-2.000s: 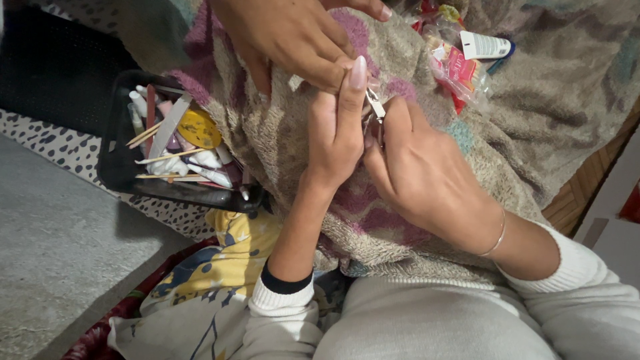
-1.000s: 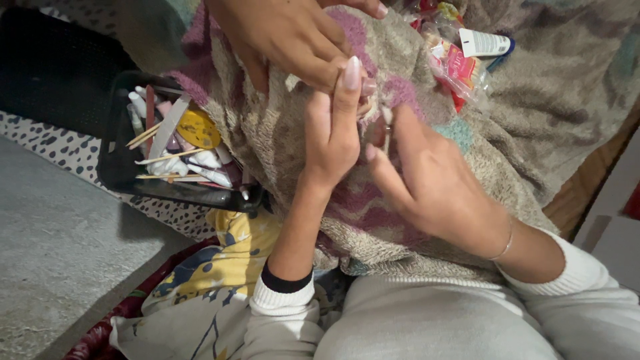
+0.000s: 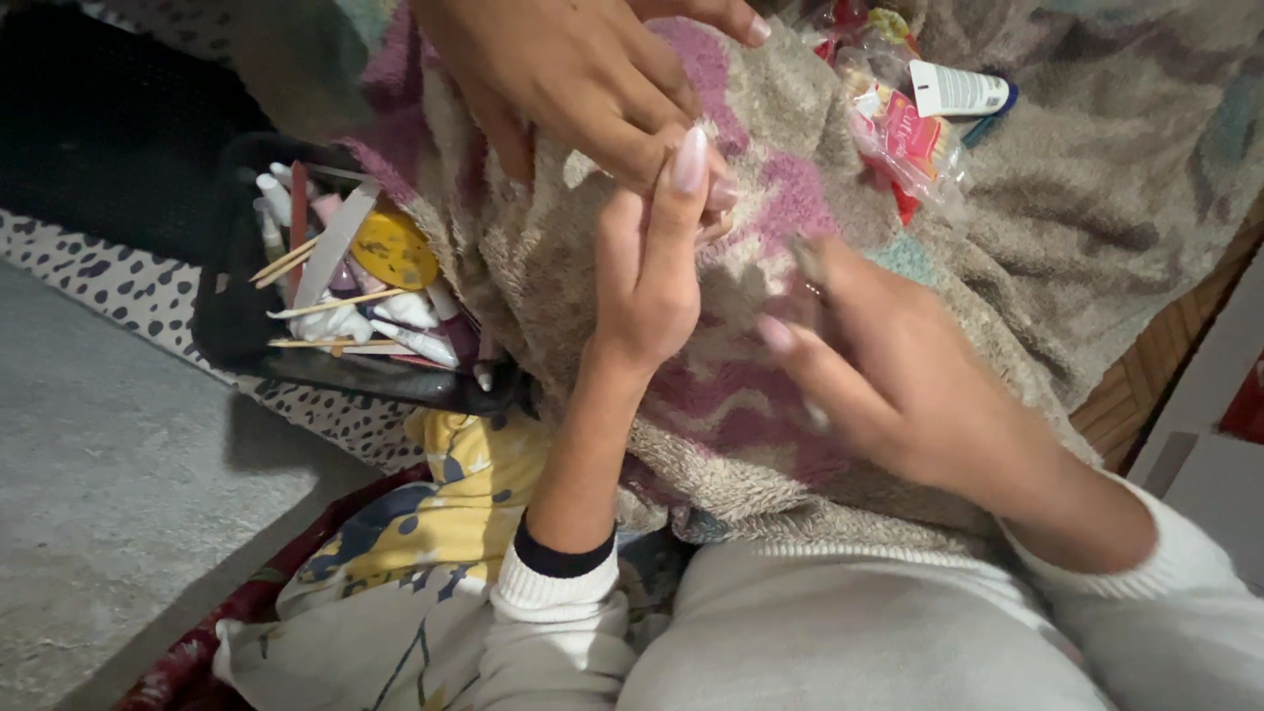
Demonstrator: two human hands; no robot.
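Observation:
My left hand (image 3: 652,267) is closed on a finger of another person's hand (image 3: 583,79), with my thumb on top and its pale pink nail up. To the right of it, my right hand (image 3: 889,375) is raised over the towel, blurred. A small metal tool (image 3: 812,281), probably a cuticle nipper, shows partly between its thumb and index finger; most of it is hidden or blurred. Beneath the hands lies a beige and purple patterned towel (image 3: 731,395).
A black plastic basket (image 3: 355,380) at left holds wooden sticks, a grey nail file (image 3: 338,242), a yellow oval item (image 3: 393,249), cotton and tubes. At upper right lie a white squeeze tube (image 3: 958,89) and a clear plastic packet (image 3: 904,133). Part of the other person's second hand (image 3: 711,15) shows at the top.
My right hand has drawn back to the right from the held finger, where it was with the metal tool two seconds ago. My left hand has kept its hold.

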